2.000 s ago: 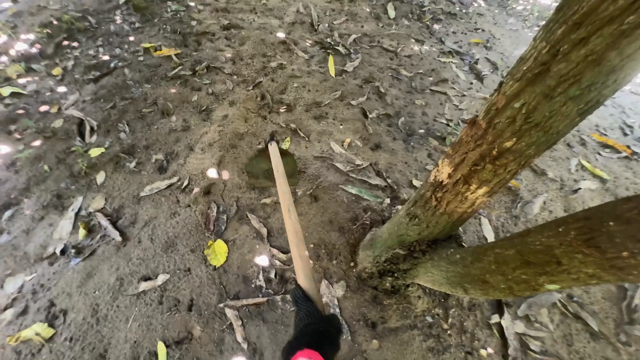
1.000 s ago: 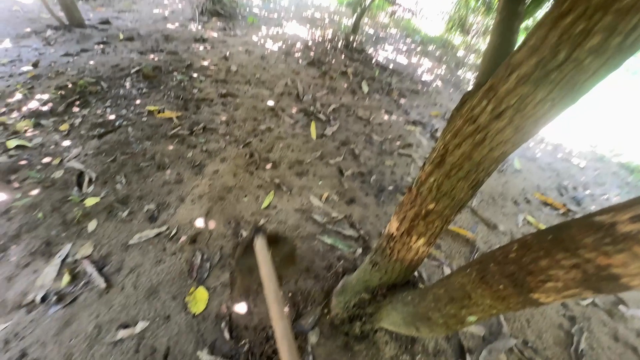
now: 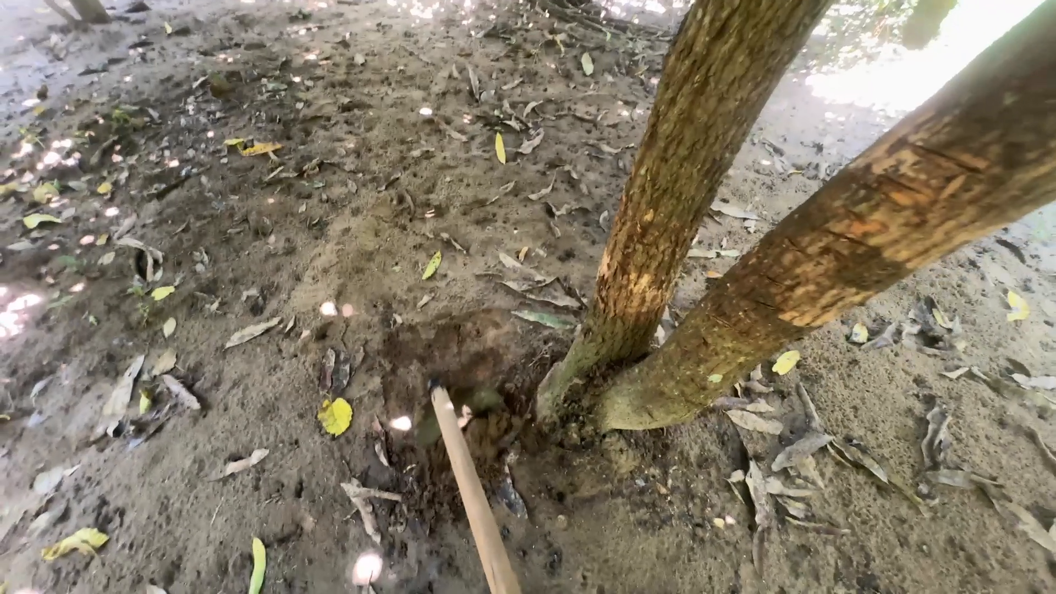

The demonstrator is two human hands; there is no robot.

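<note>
A long wooden handle (image 3: 472,495) runs up from the bottom edge of the head view to a dark end at a patch of dug soil (image 3: 462,355). The tool's head is hard to make out against the earth; a dull greenish surface (image 3: 483,401) shows beside the handle's far end, possibly part of the blade. The dug patch lies just left of the base of a forked tree (image 3: 590,388). Neither of my hands is in the picture, and the near end of the handle is cut off by the frame.
Two trunks rise from the base, one upright (image 3: 676,165) and one leaning right (image 3: 858,239), with scarred bark. Dry leaves (image 3: 800,450) and a yellow leaf (image 3: 336,416) lie on the bare ground. Another slim trunk (image 3: 89,10) stands at the far upper left.
Two seconds ago a dark-gloved hand showed on the handle; it is out of view now. The soil left of the tree base is now broken open and darker. The view has tilted up.
</note>
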